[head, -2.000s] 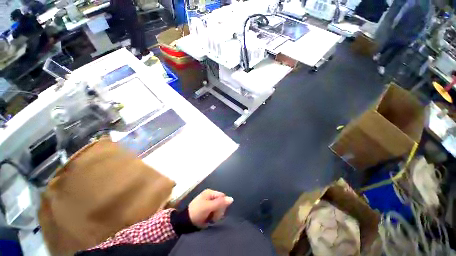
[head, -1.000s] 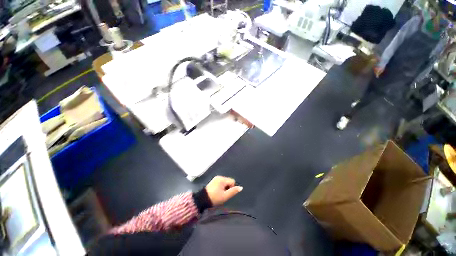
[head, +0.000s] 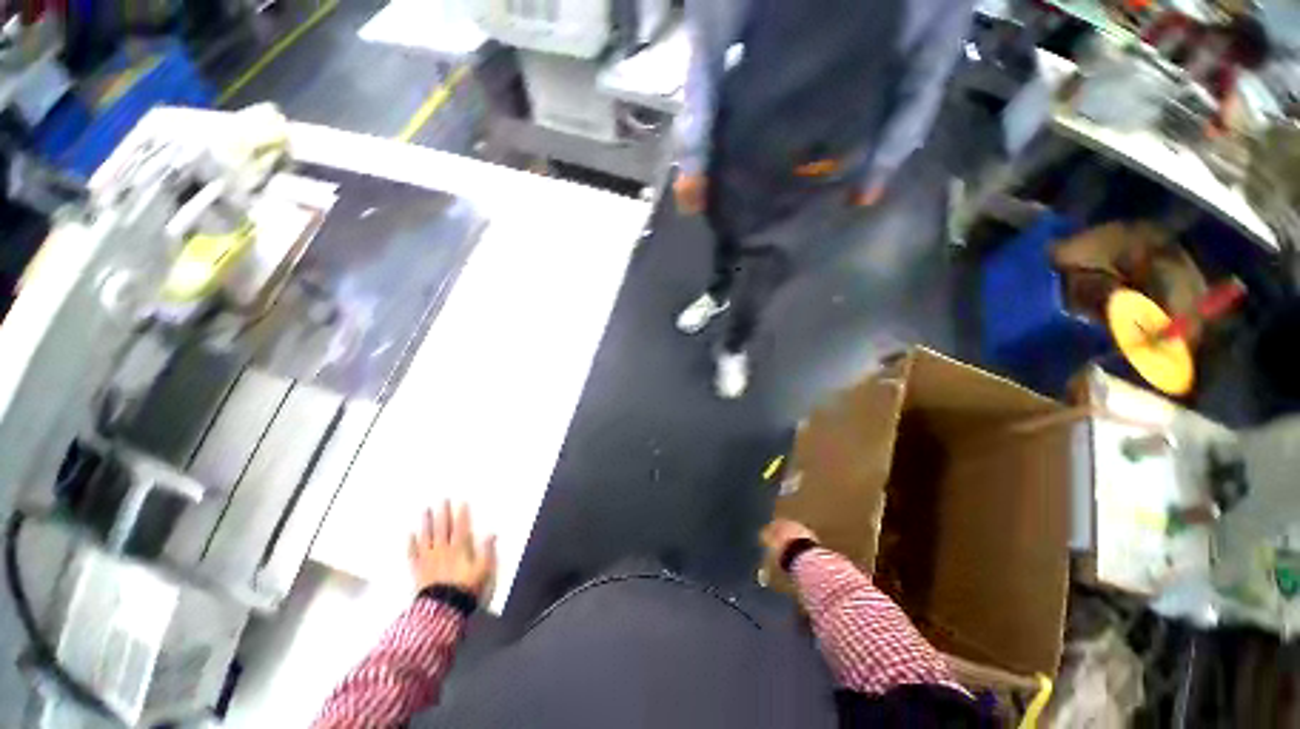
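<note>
My left hand [head: 451, 553] is bare, with its fingers spread, at the front corner of the white machine table [head: 492, 342]. It holds nothing. My right hand [head: 784, 537] is at the near left side of the open-topped brown cardboard box [head: 841, 477]; its fingers are small and blurred, and I cannot tell if they grip the box. The box stands on the floor at the right, its inside dark and brown. Both sleeves are red-and-white check with black cuffs.
A person [head: 813, 100] in a dark apron stands ahead in the aisle. A sewing machine [head: 200, 271] is on the left table. At the right are a blue bin [head: 1029, 306], an orange disc [head: 1149, 342] and a white box [head: 1133, 491].
I have moved forward along the aisle. The box is closer, and my right hand has come into view beside it. My left hand has opened over the table corner. The person is now straight ahead.
</note>
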